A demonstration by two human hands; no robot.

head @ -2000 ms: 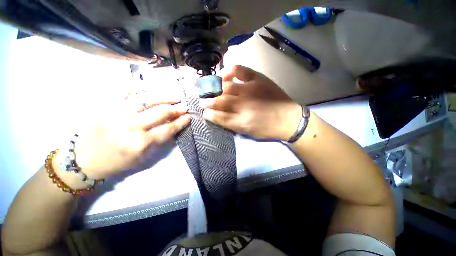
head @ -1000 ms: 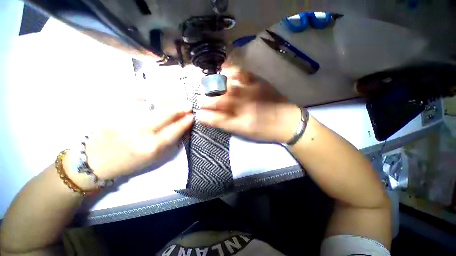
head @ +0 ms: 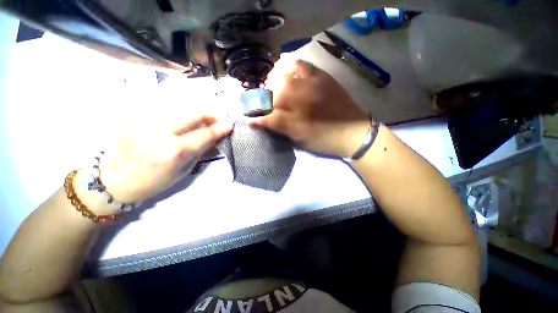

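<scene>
The dark patterned fabric piece [head: 262, 158] lies on the white table below the round grey-silver knob [head: 257, 102]; its pointed near end rests short of the table's front edge. My left hand [head: 174, 143] lies flat at the left, its fingertips pressing the fabric's left edge. My right hand [head: 309, 113] is at the right, its fingers on the fabric's upper part beside the knob, partly hidden behind it. The needle area is hidden by the knob and the machine parts. The pale strip cannot be made out against the bright table.
The sewing machine head [head: 248, 36] hangs over the top centre. Dark blue thread snips [head: 358, 60] and blue-handled scissors [head: 374, 21] lie right of it. A dark flat object [head: 480, 137] lies at the right. The table's front edge ruler [head: 245, 241] runs below the hands.
The fabric has moved up toward the machine; its near end, earlier at or over the front edge, now lies on the table. The hanging pale strip no longer shows. Both hands stay on the fabric.
</scene>
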